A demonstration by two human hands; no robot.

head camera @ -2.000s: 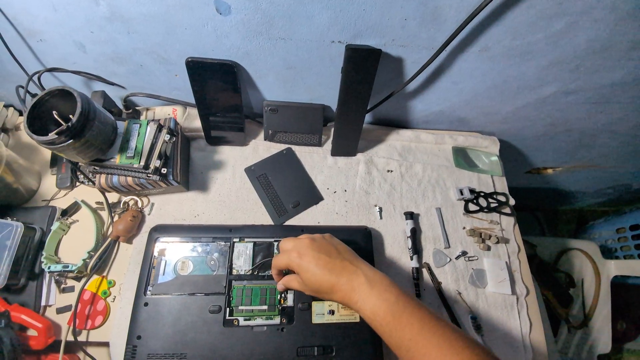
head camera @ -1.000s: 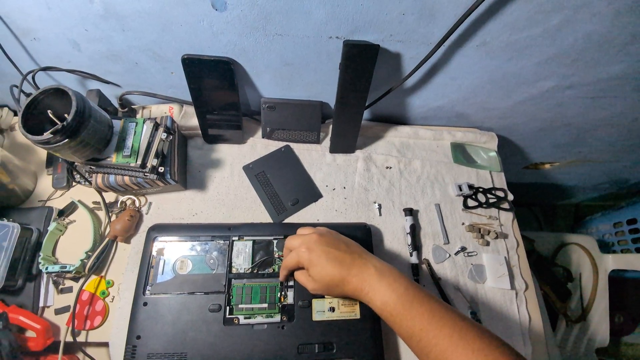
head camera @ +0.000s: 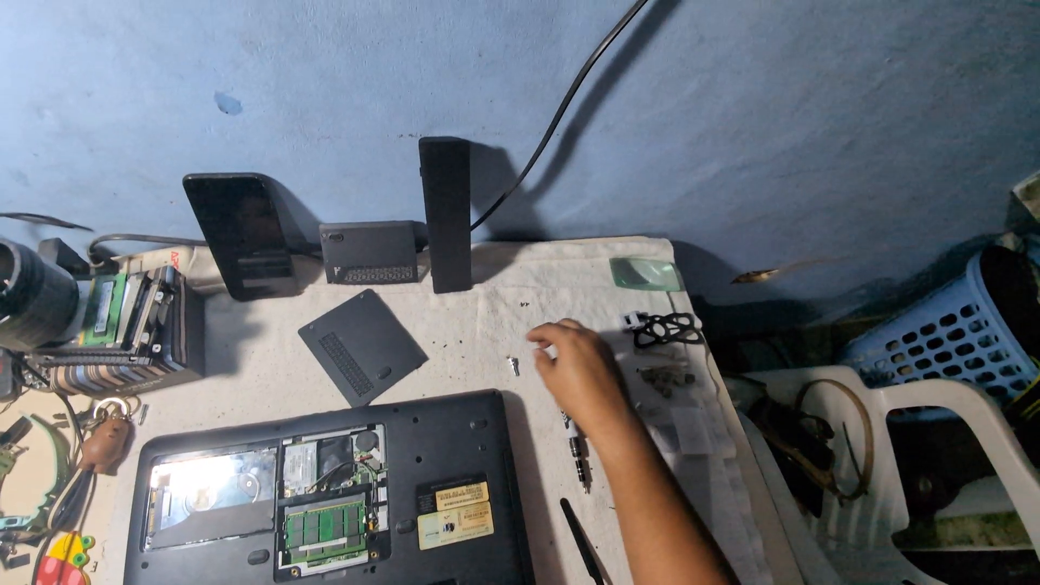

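My right hand [head camera: 573, 366] hovers over the cloth right of the laptop, thumb and forefinger curled close together; whether they pinch something small cannot be made out. Just left of it lie small screws [head camera: 513, 365], and below it a screwdriver [head camera: 575, 451]. An upturned laptop [head camera: 390, 439] shows its open bays, with a green RAM module [head camera: 327, 528] and a hard drive [head camera: 213, 491]. One dark cover panel [head camera: 363, 348] lies behind the laptop; another [head camera: 370, 252] leans at the wall. My left hand is out of view.
A smartphone [head camera: 240, 236] and a black laptop battery [head camera: 445, 215] stand against the wall. A striped box [head camera: 122, 374] with parts and a black cup [head camera: 32, 296] is at left. A coiled black cable [head camera: 666, 329], dark tweezers [head camera: 581, 540] and a white plastic chair [head camera: 959, 414] are at right.
My right hand has left the laptop's memory bay and moved right and back, over the cloth beside the screws. The view has shifted to the right.
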